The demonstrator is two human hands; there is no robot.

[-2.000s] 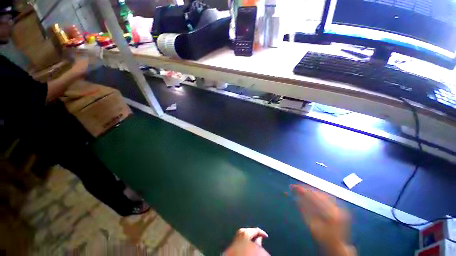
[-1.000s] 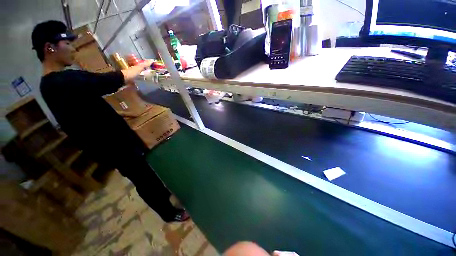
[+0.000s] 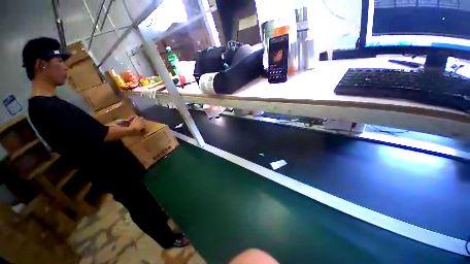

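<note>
The green work surface (image 3: 221,201) lies in front of me, with the black conveyor belt (image 3: 330,165) beyond a pale metal rail (image 3: 309,192). A small rounded patch of skin (image 3: 253,257) shows at the bottom edge, cut off by the frame; I cannot tell which hand or part of the arm it is. No fingers and no held object are visible. A white paper scrap (image 3: 278,164) lies on the black belt, with a smaller one beside it.
A person in black (image 3: 87,134) stands at the left, hands over a brown shipping carton (image 3: 154,145). The pale shelf (image 3: 304,93) holds a keyboard (image 3: 381,82), a monitor (image 3: 412,26), an upright black handheld device (image 3: 278,58) and a black printer-like unit. A slanted metal post (image 3: 172,87) stands left of centre.
Both my hands, visible two seconds ago, have dropped mostly out of the frame. The paper scraps have shifted left in view. The other person's hands have moved from the shelf down to the carton.
</note>
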